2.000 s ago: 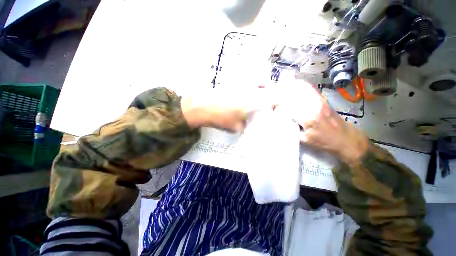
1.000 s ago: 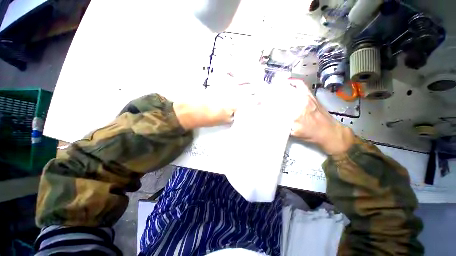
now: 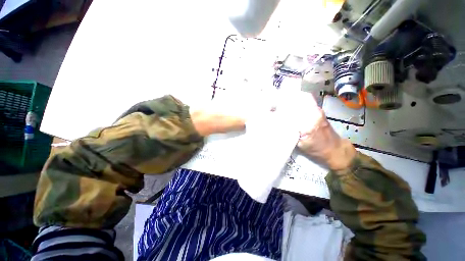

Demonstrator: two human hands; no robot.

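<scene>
A white fabric piece (image 3: 265, 158) lies over the near edge of the white machine bed and hangs down over the striped apron. My left hand (image 3: 219, 122) rests at its left side; the fingertips are lost in glare. My right hand (image 3: 321, 137) holds its right side, with the fingers bent at the cloth and partly overexposed. The upper end of the fabric is near the presser foot area (image 3: 285, 74), where glare hides the needle and the exact contact.
The machine head with ribbed tension knobs (image 3: 379, 75) stands at right. Orange-handled scissors (image 3: 353, 101) lie below it. White stacked cloth (image 3: 316, 237) is beside the right side of the lap. A green crate (image 3: 20, 127) stands at far left.
The hanging end of the fabric has swung and narrowed since two seconds ago, and now slants down to the left. Both hands stay close to the foot; the view has shifted slightly.
</scene>
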